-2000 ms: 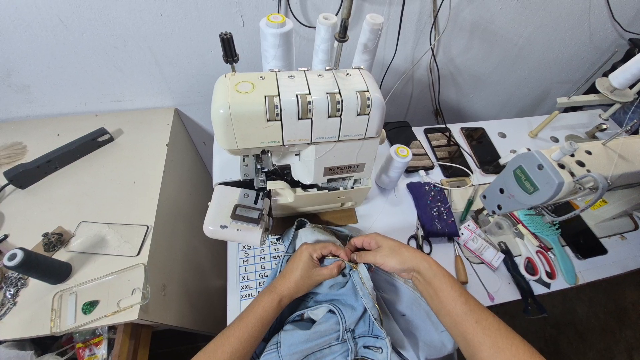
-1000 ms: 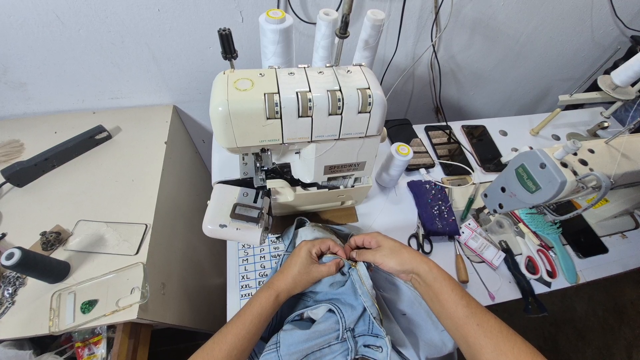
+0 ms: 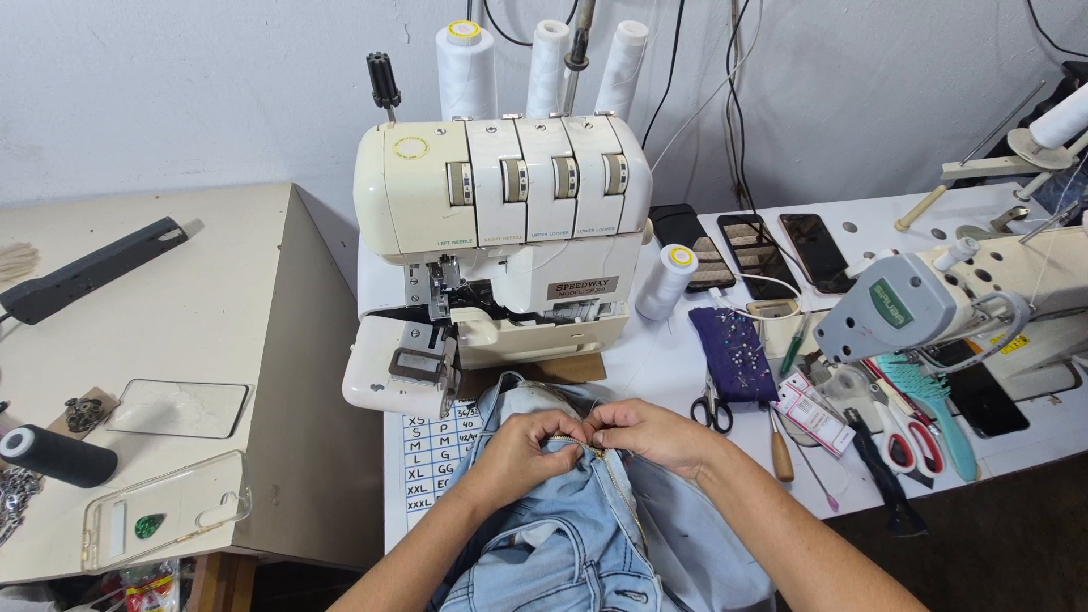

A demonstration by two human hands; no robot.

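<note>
Light blue denim jeans lie bunched in front of a white overlock sewing machine. My left hand pinches the denim near the top end of the metal zipper. Close beside it, my right hand grips the same area between thumb and fingers, the fingertips of both hands almost touching. What exactly lies between the fingertips is too small to tell. A printed size chart shows partly under the jeans at the left.
A purple pincushion, black-handled scissors, an awl and red-and-white scissors lie to the right, near a second sewing machine. A thread cone stands beside the overlocker. At left is another table.
</note>
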